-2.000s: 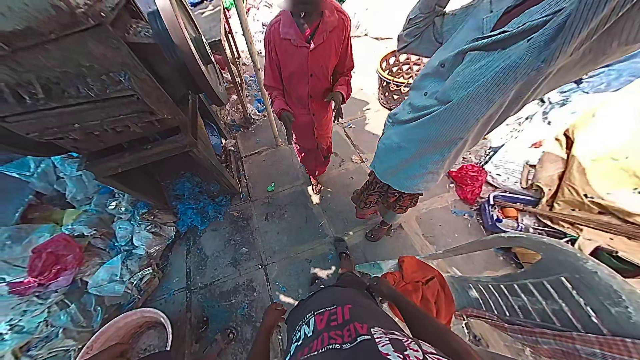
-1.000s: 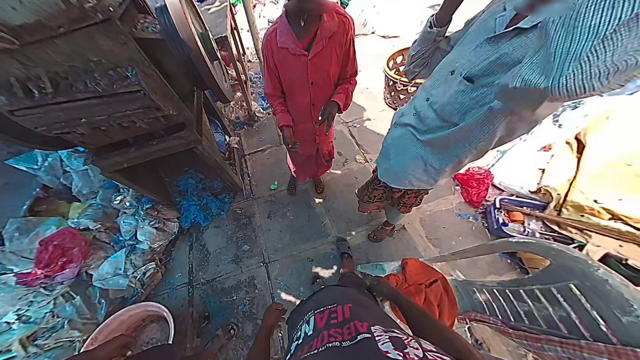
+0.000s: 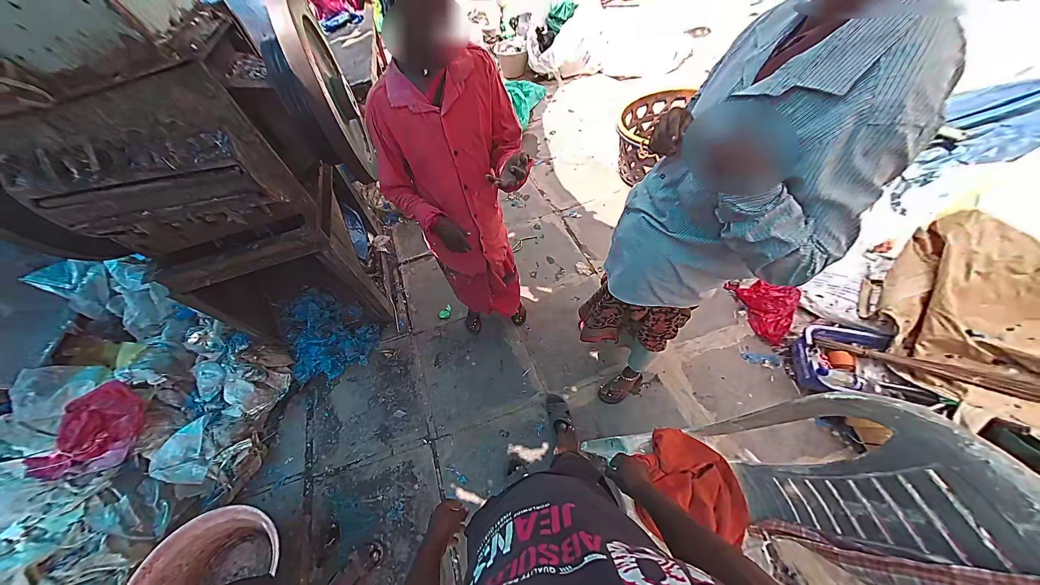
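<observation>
My left hand hangs low beside my dark printed T-shirt, fingers curled; whether it holds anything cannot be made out. On the other side of the shirt, my right hand rests against an orange-red cloth; whether its fingers grip the cloth is unclear. A grey plastic chair is beside the cloth. At the lower left, a worn round tub is partly cut off by the frame edge.
A large machine with a wheel is at the left above heaped plastic bags and blue shreds. Two people stand ahead, one in a red shirt, one in a blue striped shirt. Behind them is a wicker basket.
The person in blue stands more upright, one arm now bent before the chest. The person in red has raised one hand. My hands stay in about the same place.
</observation>
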